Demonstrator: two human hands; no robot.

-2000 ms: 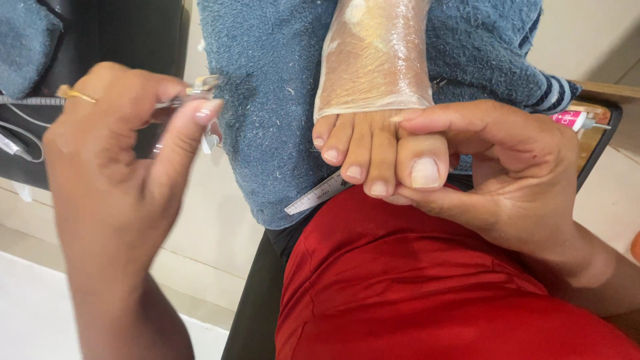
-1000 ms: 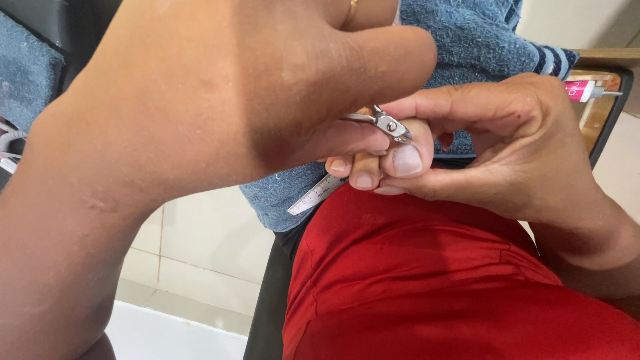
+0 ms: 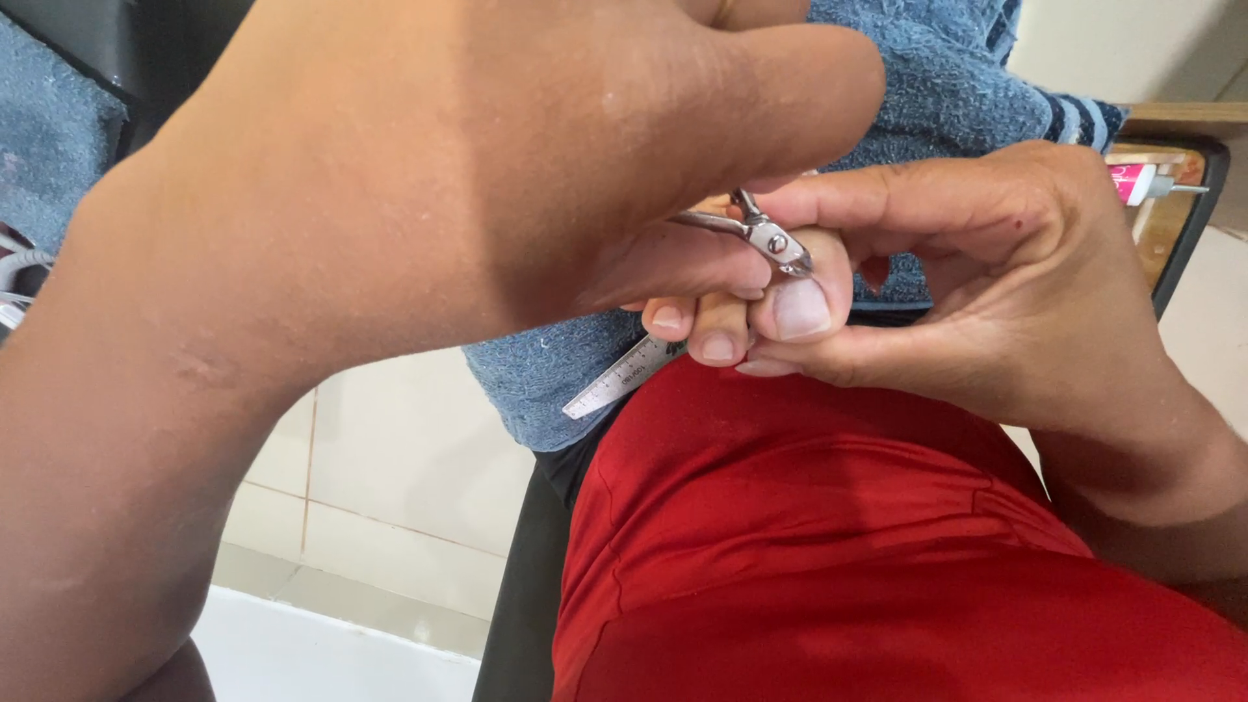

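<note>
My left hand (image 3: 624, 127) is shut on metal cuticle nippers (image 3: 765, 239); its fingers hide most of the handles. The nipper tips rest at the edge of the big toe's nail (image 3: 801, 308), on another person's foot. My right hand (image 3: 1014, 253) pinches that big toe between thumb and index finger. Two smaller toes (image 3: 720, 331) show beside it, under my left hand's thumb. The rest of the foot is hidden behind my left hand. A grey nail file with printed markings (image 3: 619, 380) lies between the blue towel (image 3: 536, 370) and red fabric (image 3: 829, 507).
At right, a wooden-bottomed tray with a black rim (image 3: 1204, 195) holds a pink and white tube (image 3: 1136, 183). Another blue towel (image 3: 49, 136) lies on a black surface at upper left. White cables (image 3: 19, 268) show at the left edge. Pale floor tiles (image 3: 400, 448) lie below.
My left hand has moved right with the nippers, from beside the towel to the big toe. It now covers the plastic-wrapped foot seen earlier. My right hand still holds the toe.
</note>
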